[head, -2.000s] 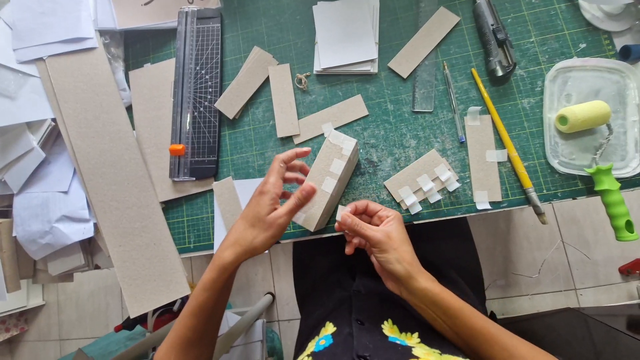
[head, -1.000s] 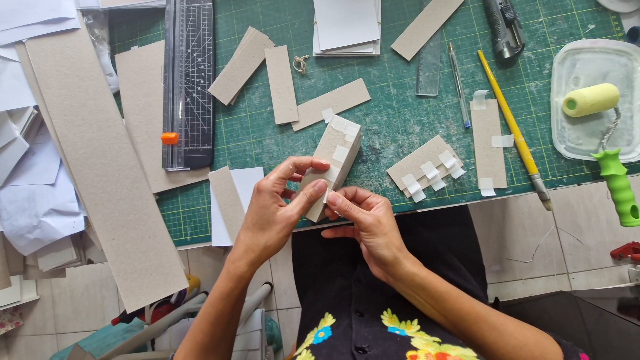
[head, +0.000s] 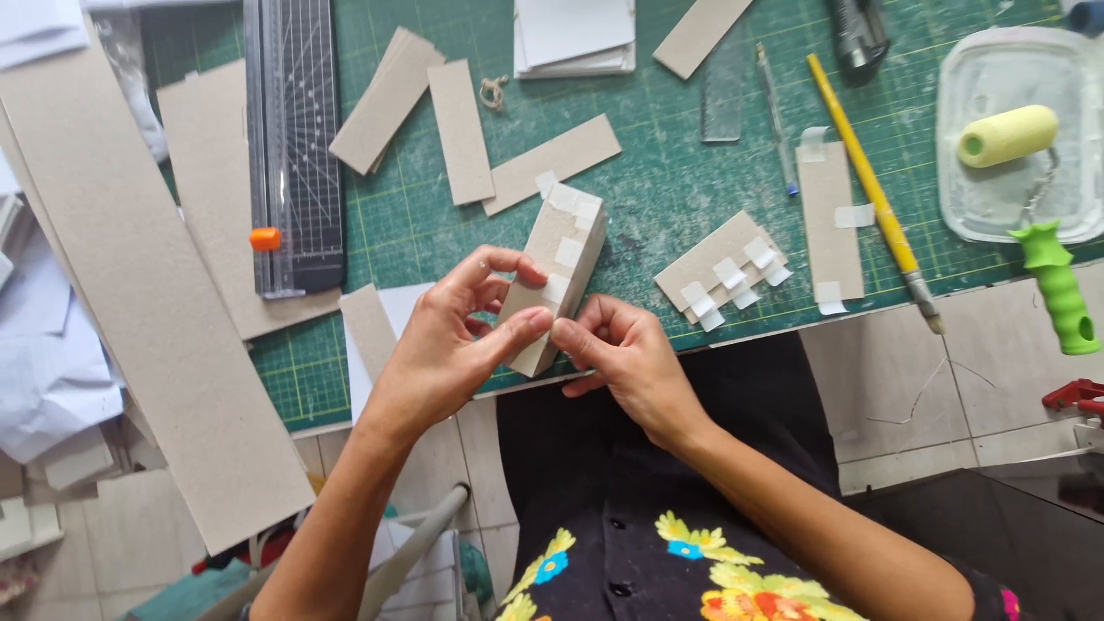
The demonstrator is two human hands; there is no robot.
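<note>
A long cardboard box (head: 586,259) with white tape pieces along one edge lies at the front edge of the green cutting mat (head: 642,164). My left hand (head: 466,332) grips the box from the left, its thumb and forefinger on the upper face. My right hand (head: 625,358) is at the box's near right side, thumb and forefinger pinched close to my left thumb; whether tape is between them is hidden. Right of the box lies a cardboard strip (head: 707,259) with several tape pieces along its edge, and beyond it another taped cardboard strip (head: 832,228).
A paper trimmer (head: 297,147) and large cardboard sheets (head: 147,259) lie at left. Loose cardboard strips (head: 461,134) and a stack of white cards (head: 573,34) are behind the box. To the right are a pen (head: 776,121), a yellow brush (head: 867,172) and a foam roller (head: 1009,136) on a plastic lid (head: 957,207).
Two seconds ago my right hand held a small white tape piece beside the box. Both hands have since closed in around the box's near part.
</note>
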